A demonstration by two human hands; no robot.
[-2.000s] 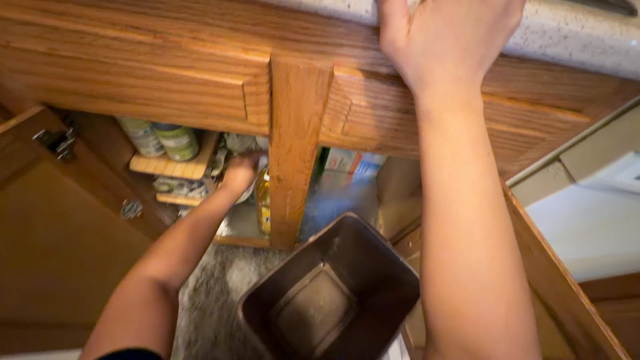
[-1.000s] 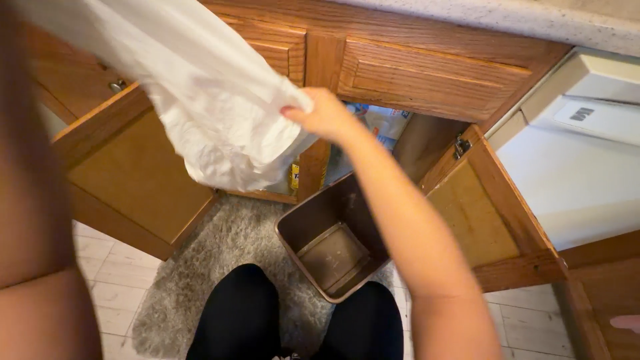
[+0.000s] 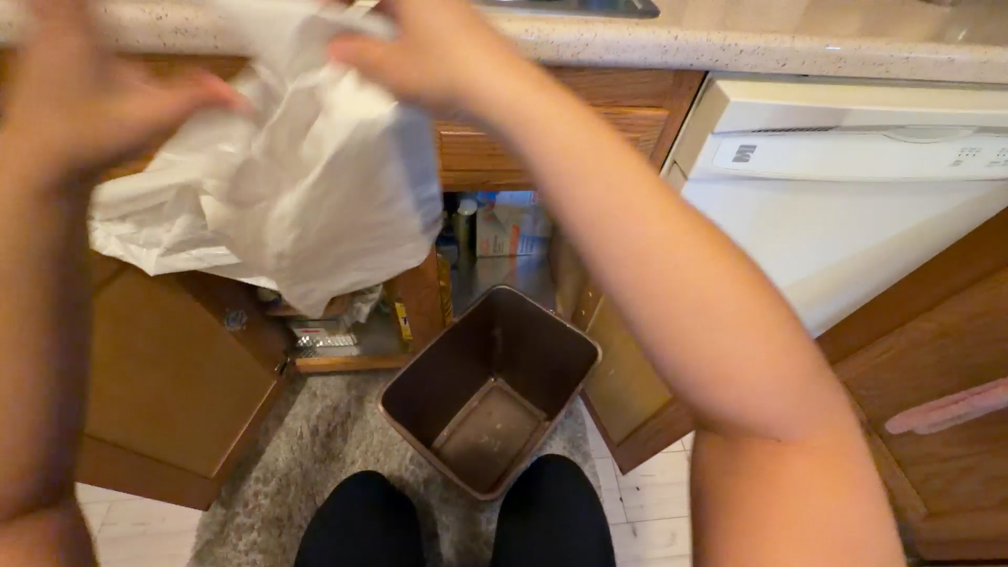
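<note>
A white plastic bag (image 3: 315, 181), crumpled and partly spread, hangs in front of the cabinets at the upper left. My right hand (image 3: 409, 55) grips its upper edge between thumb and fingers. At the bag's left side is my left hand (image 3: 102, 102), blurred, thumb and fingers apart; whether it touches the bag is unclear. Below the bag and to its right, a brown plastic waste bin (image 3: 492, 394) stands with its mouth up and nothing inside, just beyond my knees on a grey rug (image 3: 276, 465).
Open cabinet doors flank the bin, the left door (image 3: 165, 378) and the right door (image 3: 630, 378). Boxes (image 3: 512, 228) and bottles stand inside the cabinet. A white dishwasher (image 3: 850, 181) is at the right, beneath a speckled countertop (image 3: 748, 51). A pink cloth (image 3: 945, 405) hangs at far right.
My left hand was inside the cabinet and my right on the countertop two seconds ago. The white bag came into view afterward, held by my right hand, and is now bunched higher, between both hands.
</note>
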